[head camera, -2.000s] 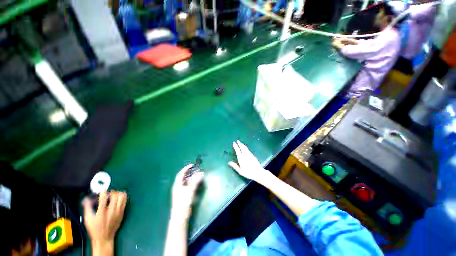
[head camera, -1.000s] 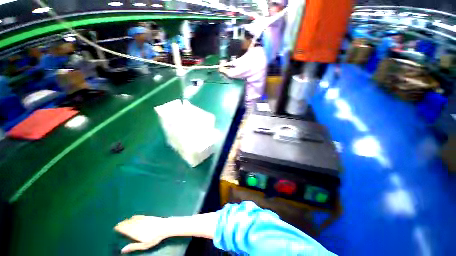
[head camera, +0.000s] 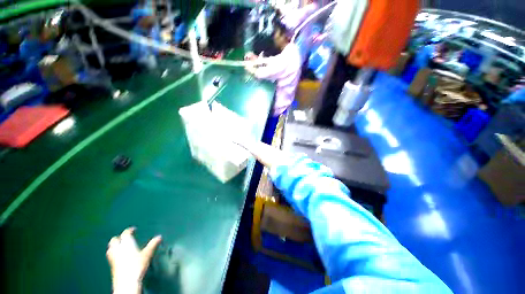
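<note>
My left hand is low over the green line table, with its fingers apart and nothing seen in it. Small, blurred dark pieces lie just right of it. My right arm reaches forward, and my right hand is at the open white carton, over its right side. The hand is blurred against the white, and its fingers and any held piece cannot be made out. A round black part lies on the table left of the carton.
The bench press with its dark box base, orange upper body and silver ram stands at the right. My sleeve hides its front buttons. A person in pink works at the far end. A red-orange sheet lies far left.
My right hand has moved from the near table forward to the carton. My left hand has come into view at the lower left; the black part it held two seconds ago is not seen in it.
</note>
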